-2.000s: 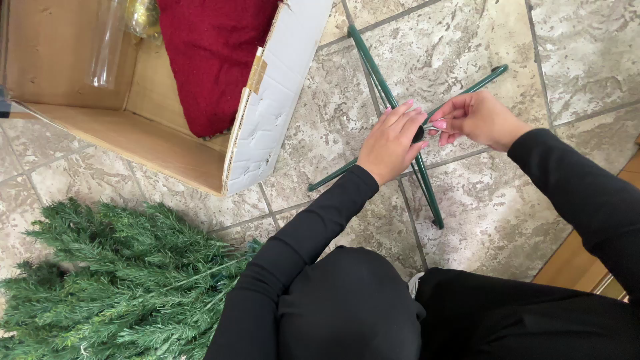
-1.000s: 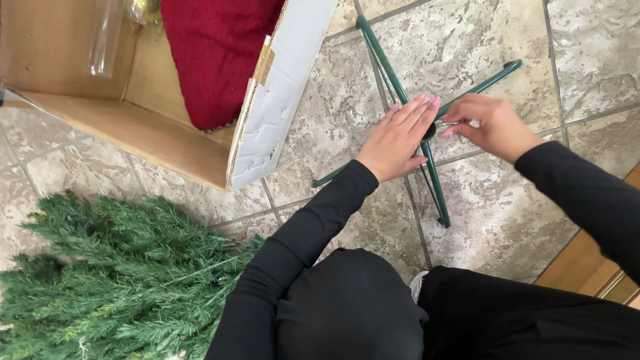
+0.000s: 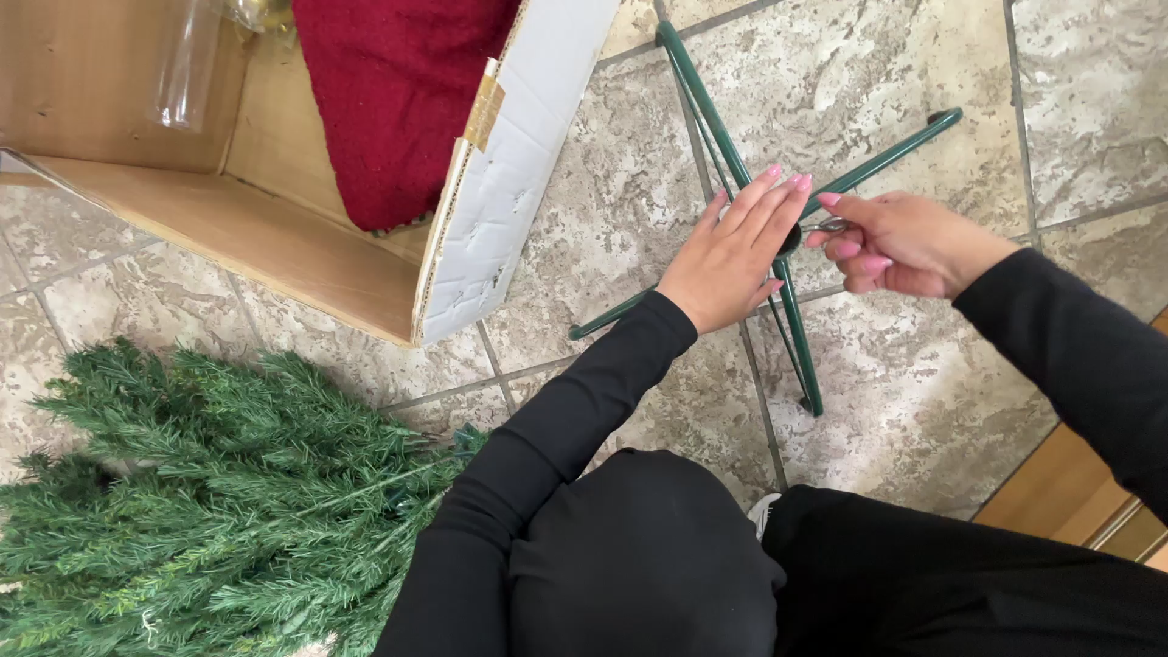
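Observation:
A green metal tree stand (image 3: 703, 96) with long crossed legs rests on the tiled floor. My left hand (image 3: 735, 251) lies over its middle, fingers stretched across the legs; what its fingers grip is hidden. Beside it, the thumb and fingers of my right hand (image 3: 890, 242) pinch a small metal eye bolt (image 3: 829, 225) at the side of the stand's dark centre tube (image 3: 790, 241). The bolt's tip cannot be made out.
At the upper left stands an opened cardboard box (image 3: 502, 182) holding a red cloth (image 3: 401, 109) and a clear plastic tube (image 3: 187, 68). Artificial fir branches (image 3: 228, 502) lie at the lower left. A wooden surface (image 3: 1063, 484) edges the lower right.
My right hand's fingers have shifted their pose around the bolt. My left hand has stayed on the middle of the stand.

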